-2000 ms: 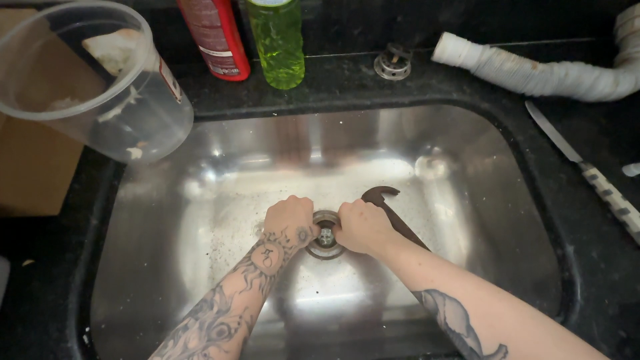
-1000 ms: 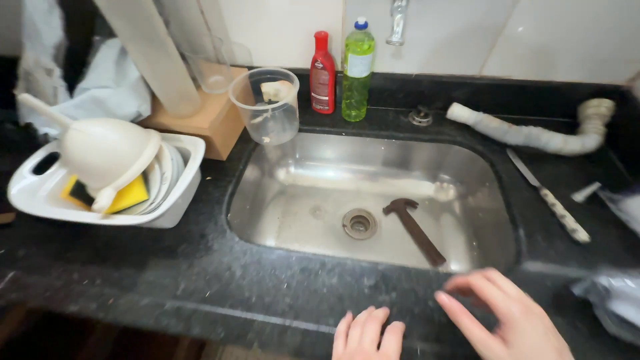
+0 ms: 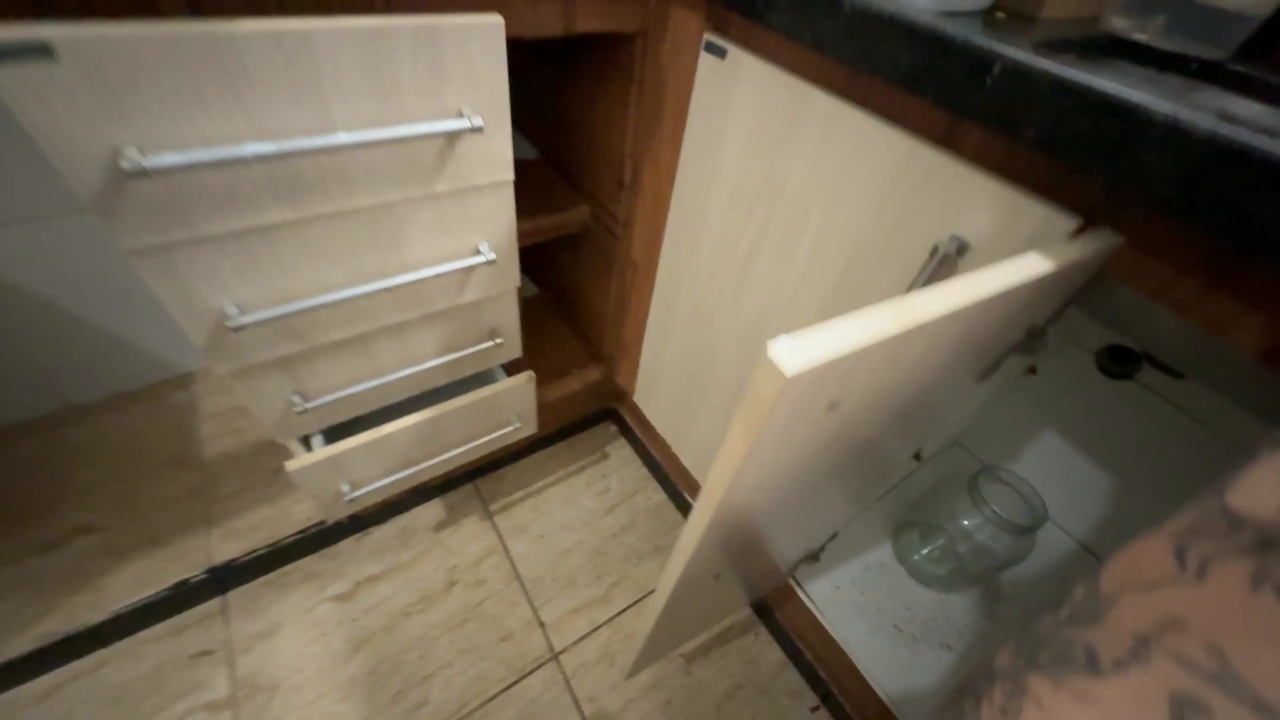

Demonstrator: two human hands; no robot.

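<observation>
Only a blurred, tattooed forearm of mine shows at the lower right; neither of my hands is in the frame, so what they hold or touch is hidden. Near that arm, a glass jar (image 3: 968, 530) lies tilted on the white tiled floor of the cabinet (image 3: 1050, 460) below the counter. Farther back on the tiles sits a small round black object (image 3: 1118, 362) with a dark strip beside it. The cabinet door (image 3: 860, 430) stands swung out to the left of the jar.
A dark stone countertop (image 3: 1100, 110) runs above the cabinet. Another pale door (image 3: 800, 200) with a metal handle is behind the swung-out one. At left is a stack of drawers (image 3: 330, 210), the lowest drawer (image 3: 430, 450) pulled out a little, over beige floor tiles (image 3: 400, 590).
My hands were at the sink drain, then over the counter's front edge, and are now out of frame. The view has swung down to the cabinets below; the sink and hammer are out of sight.
</observation>
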